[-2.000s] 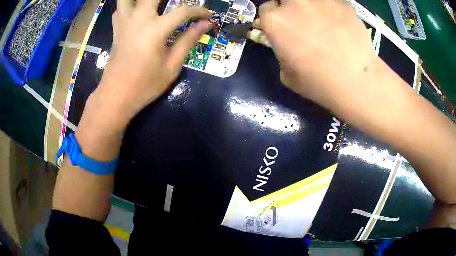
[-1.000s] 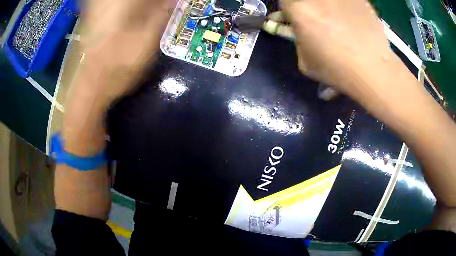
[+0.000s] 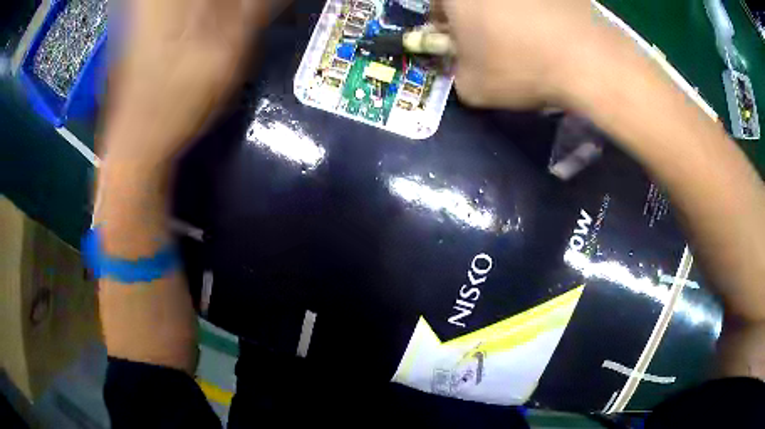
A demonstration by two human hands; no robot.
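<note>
An open white housing (image 3: 424, 117) lies at the top centre on the black sheet, its top cut off by the picture's edge. Inside it is a green circuit board (image 3: 366, 99) with a yellow transformer, blue parts and thin wires. My right hand (image 3: 520, 54) is closed around the pale yellow handle of a pliers-like tool (image 3: 429, 42); its dark head is over the components. My left hand (image 3: 189, 59) is blurred, left of the housing and partly cut off at the top; its fingers cannot be made out.
A blue bin (image 3: 63, 105) of small silvery metal parts is at the upper left, partly behind my left arm. A grey-white unit (image 3: 741, 105) lies on the green surface at the right. A blurred pale plug-like piece (image 3: 577, 159) lies below my right forearm. The black sheet (image 3: 352, 243) reads "NISKO".
My left hand has moved from the housing to the left. The tool's head has moved from the housing's right side further over the components. The view has shifted slightly.
</note>
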